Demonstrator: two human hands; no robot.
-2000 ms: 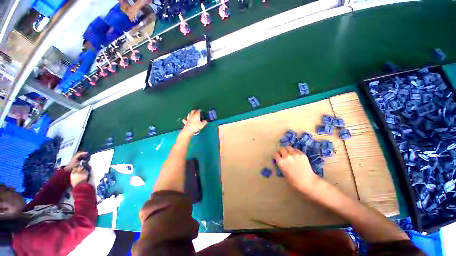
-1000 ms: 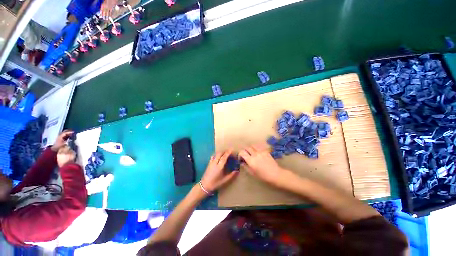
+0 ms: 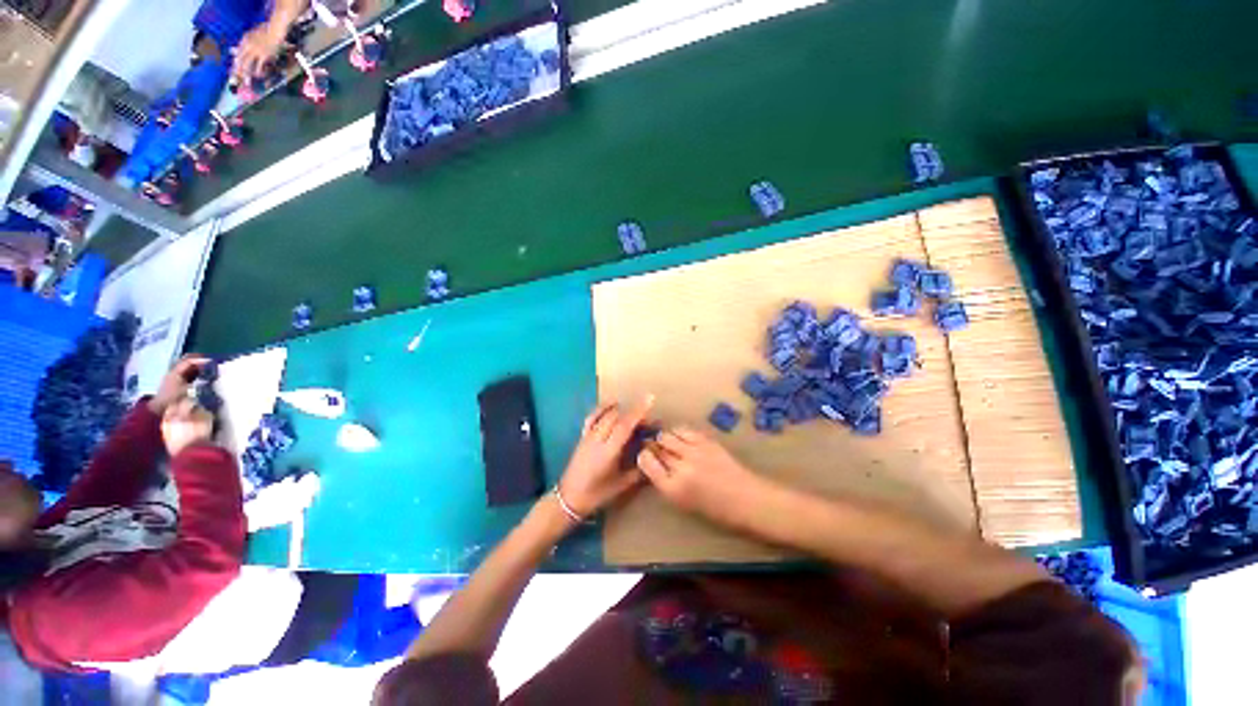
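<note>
My left hand (image 3: pixel 603 458) and my right hand (image 3: pixel 687 470) meet over the left part of the tan cardboard sheet (image 3: pixel 717 531). A small dark-blue plastic part (image 3: pixel 643 436) is held between the fingertips of both hands and is mostly hidden by them. A pile of loose blue parts (image 3: pixel 828 370) lies on the right half of the cardboard. A smaller cluster (image 3: pixel 911 291) lies just beyond it, and one single part (image 3: pixel 724 417) lies between the pile and my right hand.
A large black-rimmed parts tray (image 3: pixel 1124 414) stands right of the cardboard. A black smartphone (image 3: pixel 511 441) lies to its left. Beyond the bench, the green conveyor belt (image 3: pixel 773 111) carries spaced blue parts. A small parts tray (image 3: pixel 469 97) stands across it. A person in red sleeves (image 3: pixel 152 566) works at left.
My left hand has come back from the belt edge and my right hand from the pile; both now meet over the cardboard's left part. Parts on the belt have shifted right since a second ago.
</note>
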